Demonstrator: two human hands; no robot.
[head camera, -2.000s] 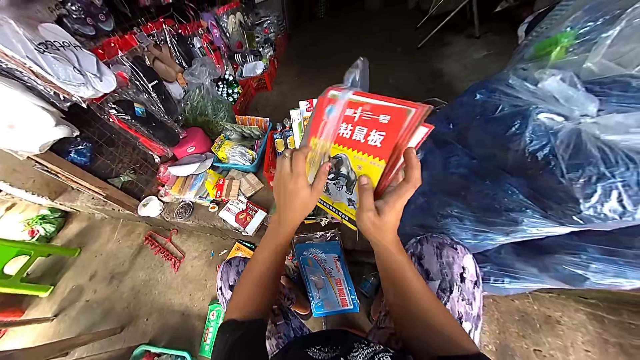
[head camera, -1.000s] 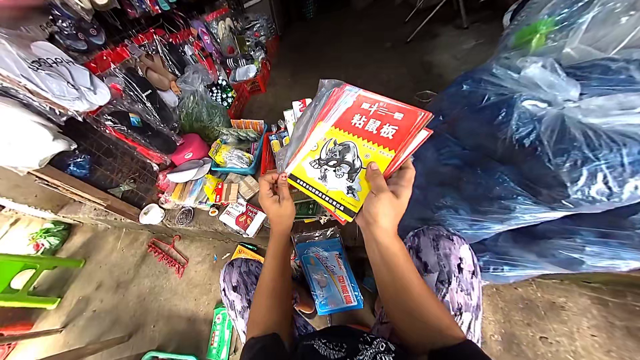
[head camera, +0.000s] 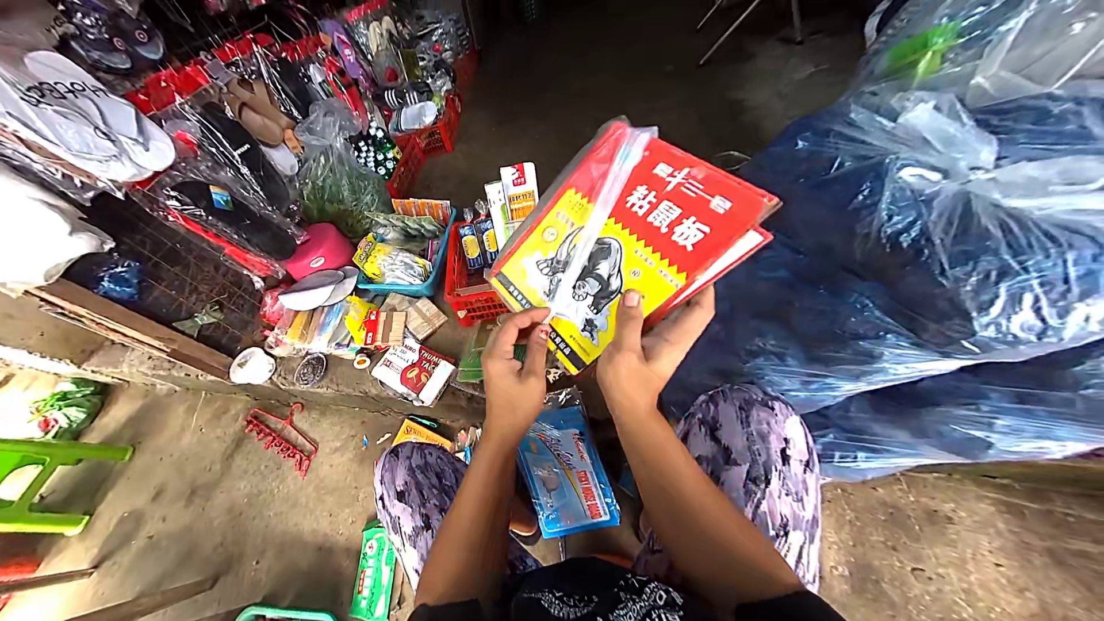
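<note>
A stack of red and yellow mouse glue boards (head camera: 681, 207), partly covered by clear plastic film, is tilted in front of me. My right hand (head camera: 642, 345) grips its lower right edge, thumb on the front. At the lower left corner, my left hand (head camera: 516, 362) pinches the edge or plastic between thumb and finger; which of the two is hard to tell. Below, between my knees, lies a blue pack of sticky mouse boards (head camera: 565, 474) in clear wrap.
Left of the stack stand a red basket (head camera: 473, 302) and a blue basket (head camera: 444, 259) of small goods. Bagged footwear (head camera: 233, 164) hangs at upper left. Large plastic-wrapped blue bundles (head camera: 906, 233) fill the right. A red hanger (head camera: 283, 440) and a green stool (head camera: 52, 483) are at lower left.
The clear film, off the stack's front one second ago, now lies across it. My left hand went from high on the stack to its lower left corner between the two earlier frames.
</note>
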